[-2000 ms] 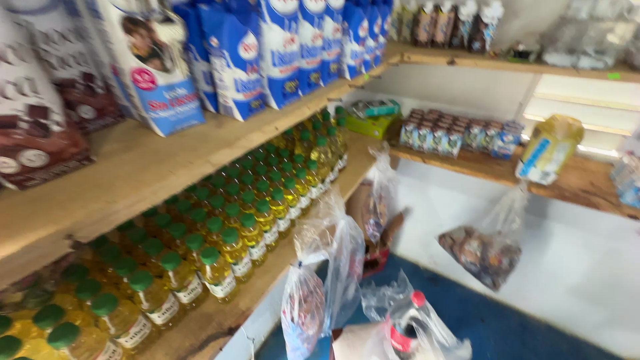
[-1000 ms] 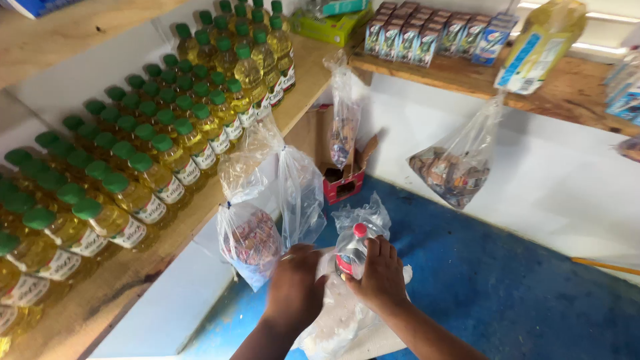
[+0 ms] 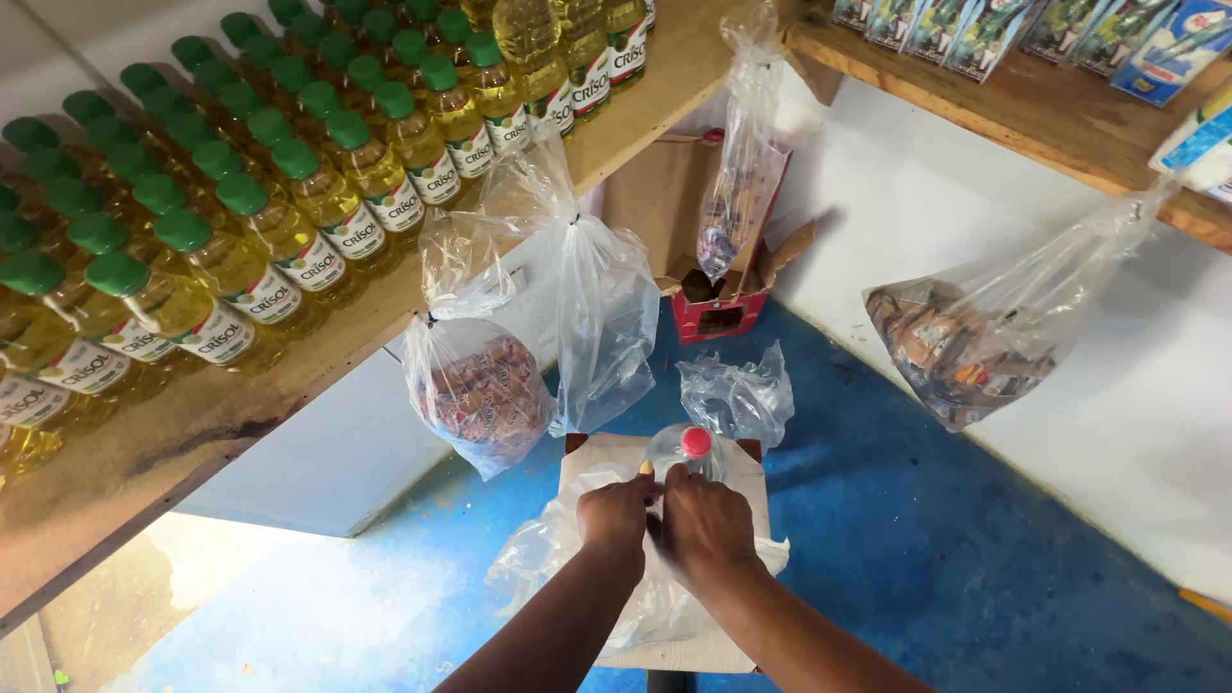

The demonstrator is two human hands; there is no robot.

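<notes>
My left hand (image 3: 616,515) and my right hand (image 3: 707,520) meet at the near side of a clear plastic bottle with a red cap (image 3: 695,443). The fingers of both are bent; what exactly they grip, bottle or plastic, is hidden behind them. The bottle is over a light-coloured stool seat (image 3: 739,577). Under and around my hands lies a crumpled clear plastic bag (image 3: 539,544), spread across the seat and over its left edge. Another crumpled clear bag (image 3: 741,395) is just beyond the stool.
Rows of oil bottles (image 3: 318,260) fill the left wooden shelf (image 3: 289,361). From it hang a bag of wrapped items (image 3: 481,395) and a clear bag (image 3: 602,318). A red cardboard box (image 3: 717,313) stands in the corner. Another filled bag (image 3: 972,346) hangs from the right shelf (image 3: 1011,106).
My hands, out of view two seconds ago, came to the bottle by one second ago. They are now closer together at its near side. The view has tilted down.
</notes>
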